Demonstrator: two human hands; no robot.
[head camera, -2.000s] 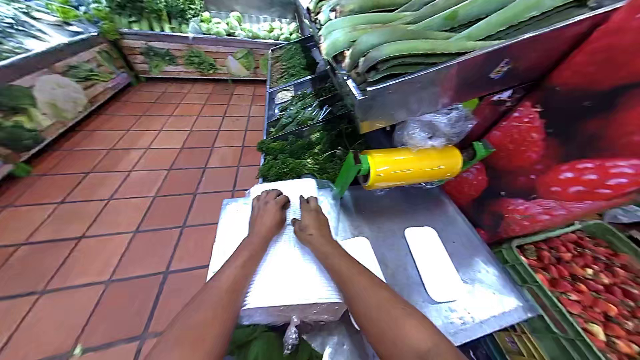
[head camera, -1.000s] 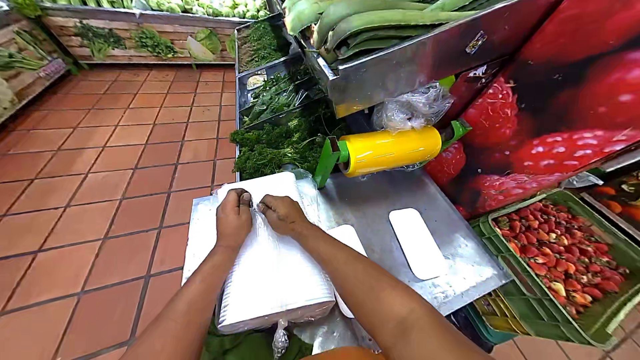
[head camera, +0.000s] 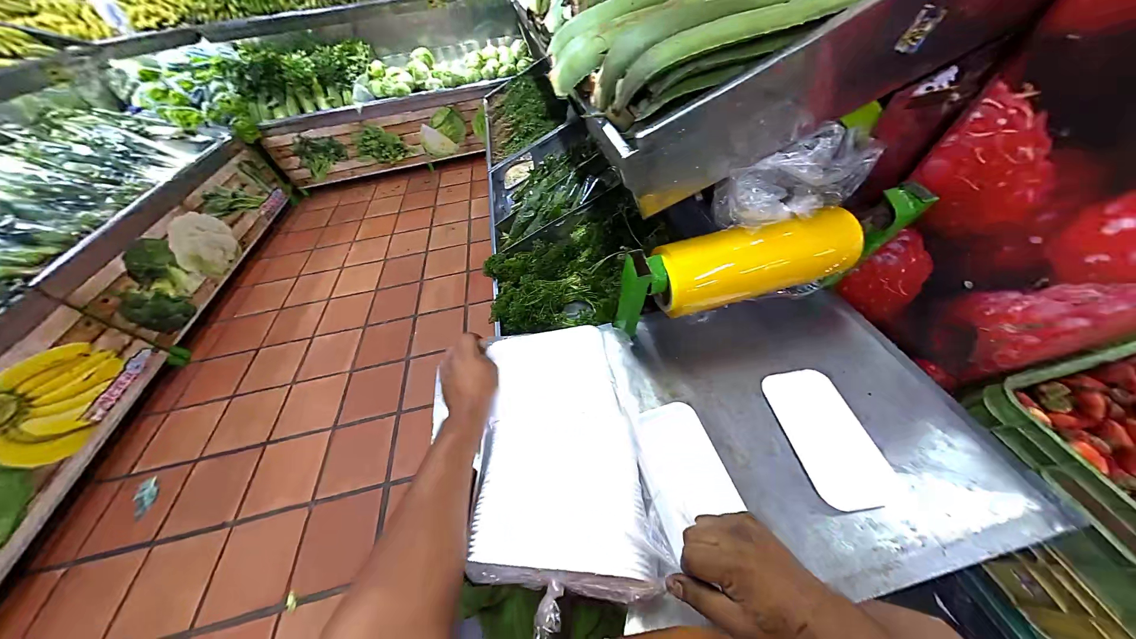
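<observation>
A long stack of white foam trays (head camera: 559, 453), partly wrapped in clear plastic film, lies at the edge of a metal table (head camera: 737, 355). My left hand (head camera: 469, 377) is at the stack's far left edge, blurred, its fingers curled at the film. My right hand (head camera: 741, 568) is curled at the near right side, where the clear film (head camera: 652, 497) reaches its fingers. Beneath and beside it lies a white foam tray (head camera: 688, 453). Another single white tray (head camera: 825, 439) rests farther right on the metal.
A yellow film roll (head camera: 763, 259) sits on a green holder behind the table. Above it are a clear plastic bundle (head camera: 799, 173) and a metal shelf of long green leaves (head camera: 701, 44). Leafy herbs (head camera: 559, 275) stand behind the stack. A green crate (head camera: 1021, 417) of strawberries is at right.
My hands, together on top of the stack before, have moved apart: the left to its left edge, the right down to its near right side. The film now lies opened along the right side.
</observation>
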